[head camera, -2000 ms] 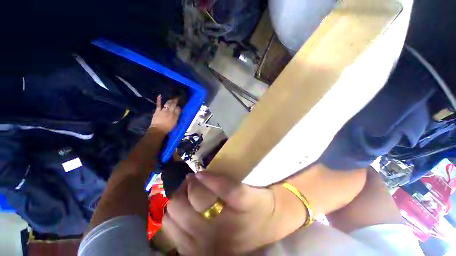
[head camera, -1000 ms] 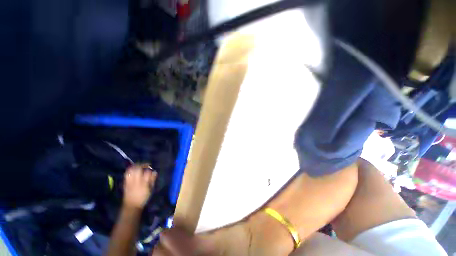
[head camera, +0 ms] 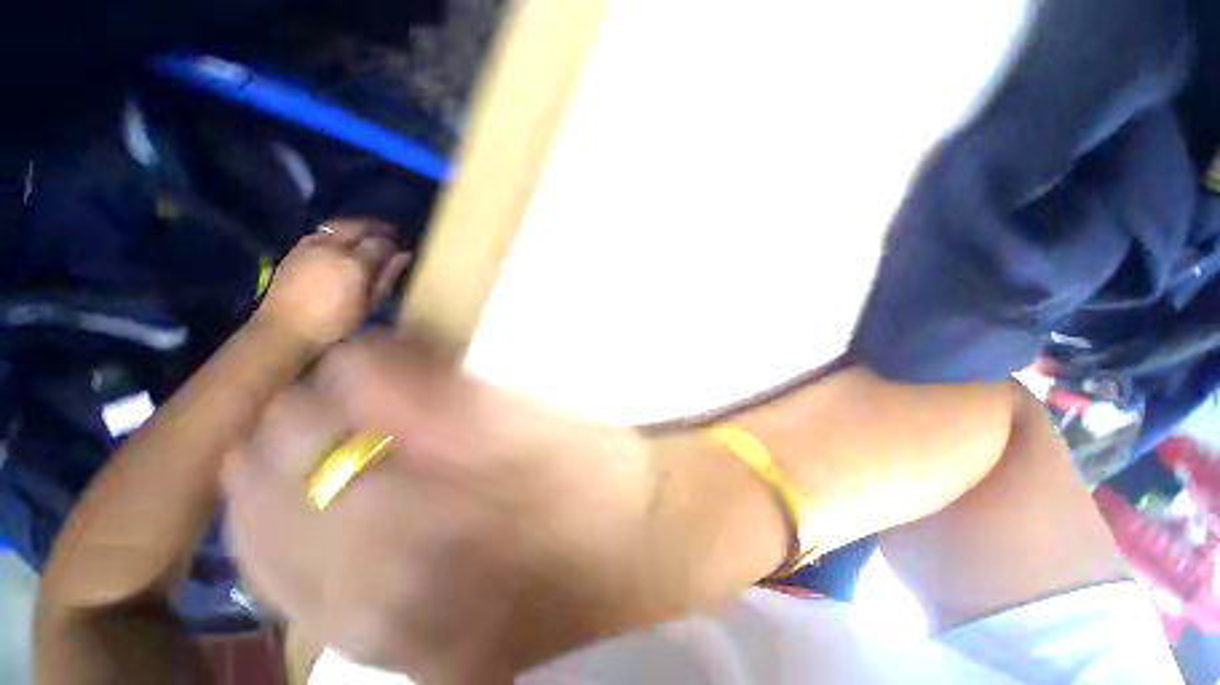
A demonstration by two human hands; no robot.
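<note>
Dark navy garments (head camera: 80, 254) with thin white stripes and a small white label fill the left side, inside a blue crate whose rim (head camera: 321, 121) shows above them. My left hand (head camera: 341, 274) is on the garments, its fingers curled downward; whether they grip cloth is hidden. My right hand (head camera: 428, 495), with a gold ring and bracelet, is large and blurred in the foreground, at the near end of the white table (head camera: 696, 201). Its fingers are bent, and whether it holds anything cannot be told.
The table's thick pale wood edge (head camera: 502, 161) runs between the crate and the white top. Loose dark navy cloth (head camera: 1044, 214) lies over the table's right side. Red objects (head camera: 1164, 535) are blurred at the lower right.
The view has swung and the crate sits higher than a second ago. My right hand now shows fully in the foreground, while my left hand remains among the garments.
</note>
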